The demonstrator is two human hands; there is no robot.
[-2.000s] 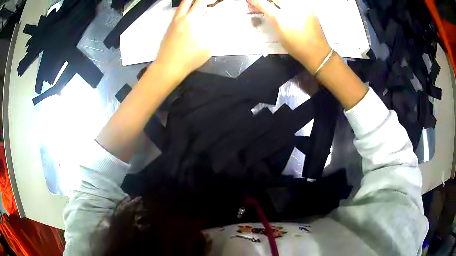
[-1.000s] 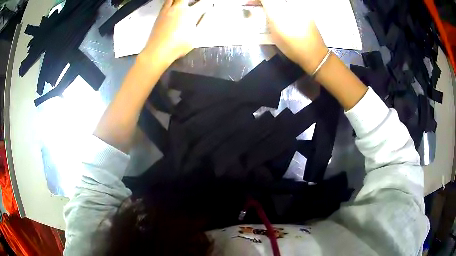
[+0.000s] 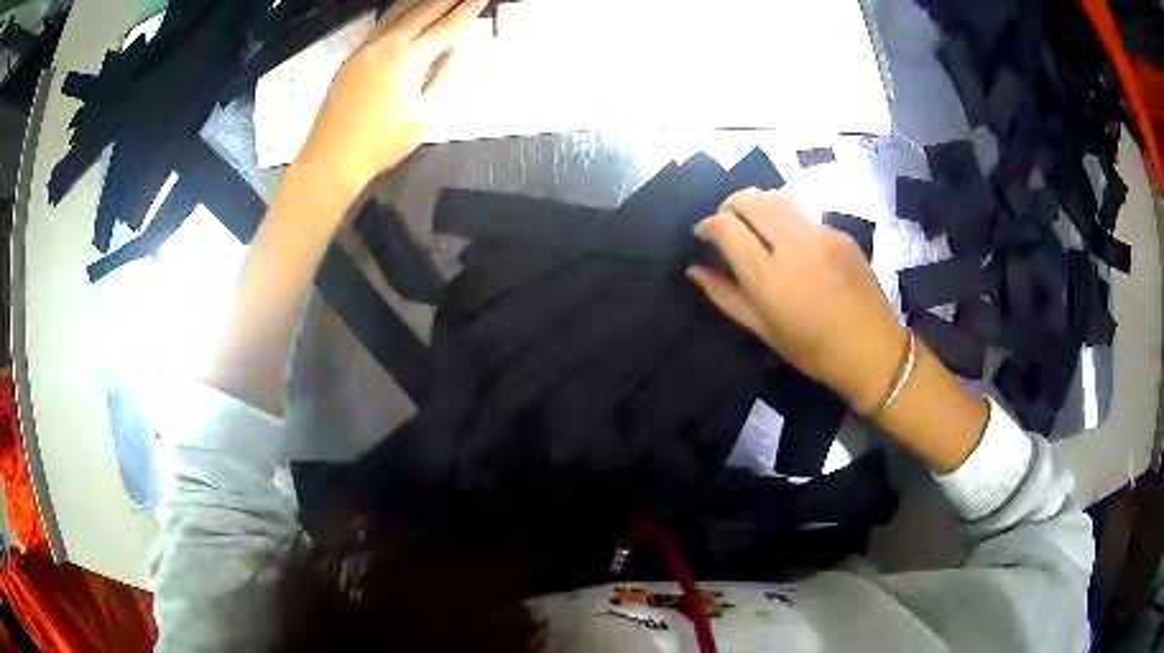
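My left hand (image 3: 379, 109) lies over the left part of the white machine bed (image 3: 664, 89), fingers stretched toward the top edge. A small dark piece shows at its fingertips; whether they hold it is unclear. My right hand (image 3: 804, 281) is over the upper right of the heap of black strips (image 3: 562, 344), thumb and fingers bent around black material. Whether a strip is pinched cannot be told. The needle area is not visible, and the bed is washed out by glare.
Long black strips (image 3: 141, 115) are fanned at the left. Short black pieces (image 3: 1021, 166) lie in a dense pile at the right. A shiny grey sheet (image 3: 536, 160) lies under the strips on the pale table (image 3: 58, 434). Orange fabric (image 3: 58, 600) is at the lower left.
My right hand has left the machine bed and come down to the heap. My left hand has shifted left and slightly up. The bed appears further left in view.
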